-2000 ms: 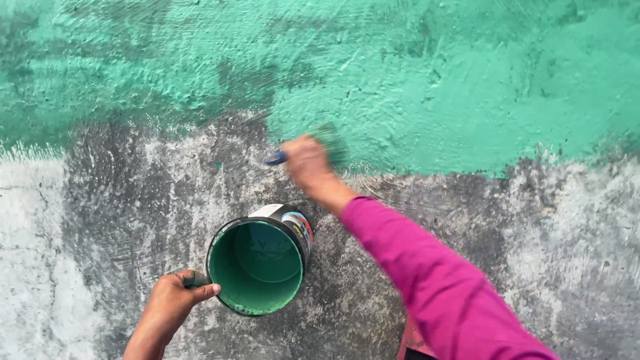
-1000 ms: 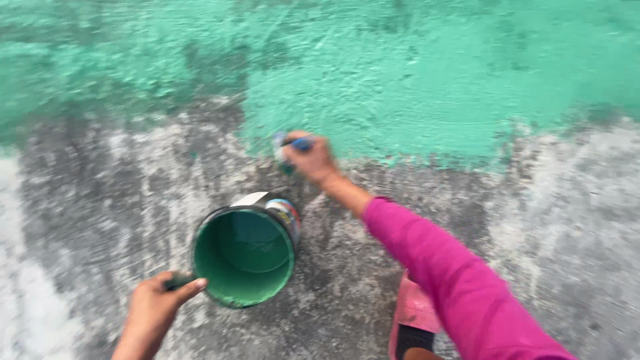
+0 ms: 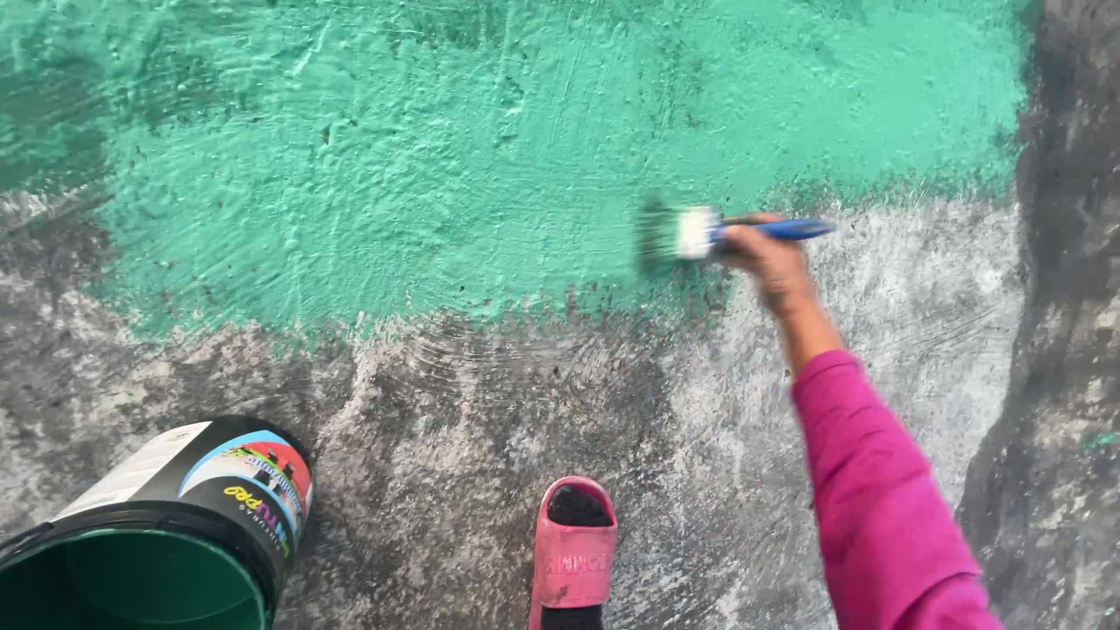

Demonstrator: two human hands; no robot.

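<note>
My right hand (image 3: 766,258), in a magenta sleeve, grips a wide paintbrush (image 3: 697,233) by its blue handle. The brush lies sideways, bristles to the left and blurred, over the lower edge of the green painted area (image 3: 455,175). At the lower left is a black plastic paint bucket (image 3: 293,437) with a colourful label, its mouth toward me and green paint coating the inside. My left hand is out of the frame. Whether it still touches the bucket cannot be seen.
Rough grey concrete (image 3: 490,420) spreads below the green paint. A pink slide sandal (image 3: 577,560) with a dark-socked foot in it is at the bottom centre. A darker strip of surface (image 3: 1063,262) borders the right side.
The view has shifted a lot. My right hand has moved the brush rightward along the lower paint edge, away from the bucket. My left hand, earlier on the bucket's rim, has left the view.
</note>
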